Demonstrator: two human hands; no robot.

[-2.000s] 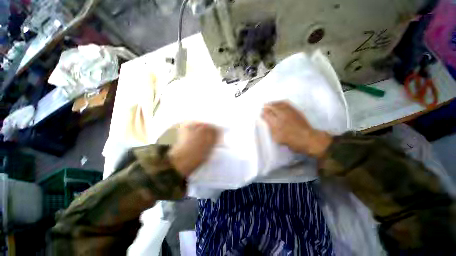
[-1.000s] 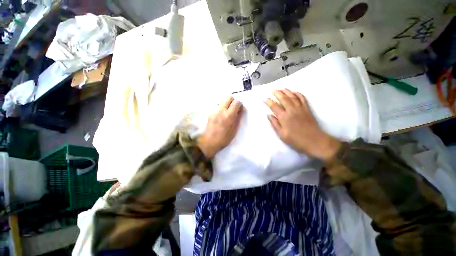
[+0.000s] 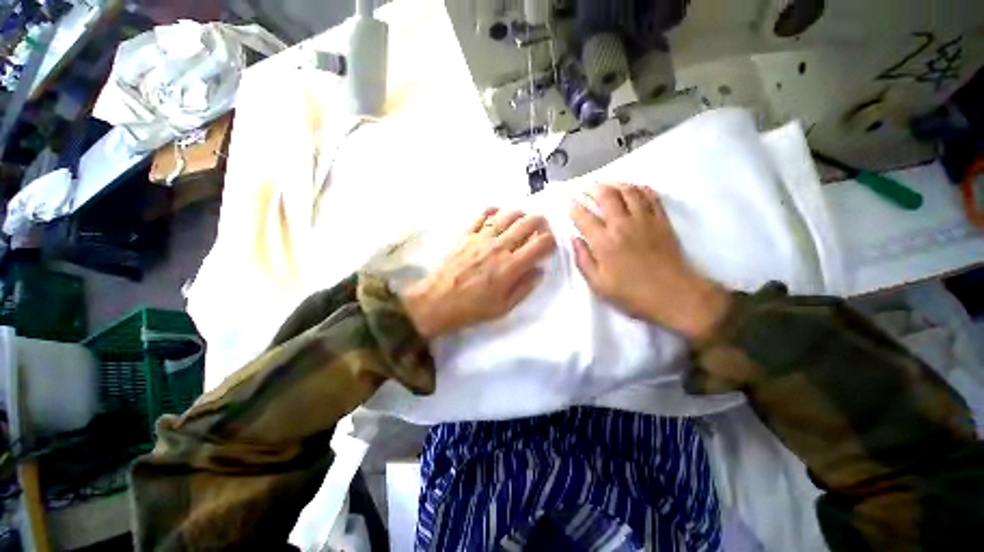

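Observation:
White fabric (image 3: 723,205) lies over the table in front of the sewing machine (image 3: 734,76) and hangs over the near edge. Its far edge meets the presser foot (image 3: 536,173). My left hand (image 3: 482,270) lies flat on the fabric, just below and left of the foot, palm down. My right hand (image 3: 634,253) lies on the fabric right of it, fingers bent a little and pointing at the machine. A faint fold runs down the cloth between the hands. What lies under the palms is hidden.
A lamp (image 3: 368,65) stands left of the machine head. A green-handled tool (image 3: 890,190) lies to the right, with orange scissors loops (image 3: 974,194) at the right rim. A white heap (image 3: 173,81) is at upper left. A green crate (image 3: 151,367) stands at left.
Since two seconds ago, both hands have moved forward and flattened on the cloth, close to the presser foot. In the last second my left hand has spread flatter and shifted slightly right.

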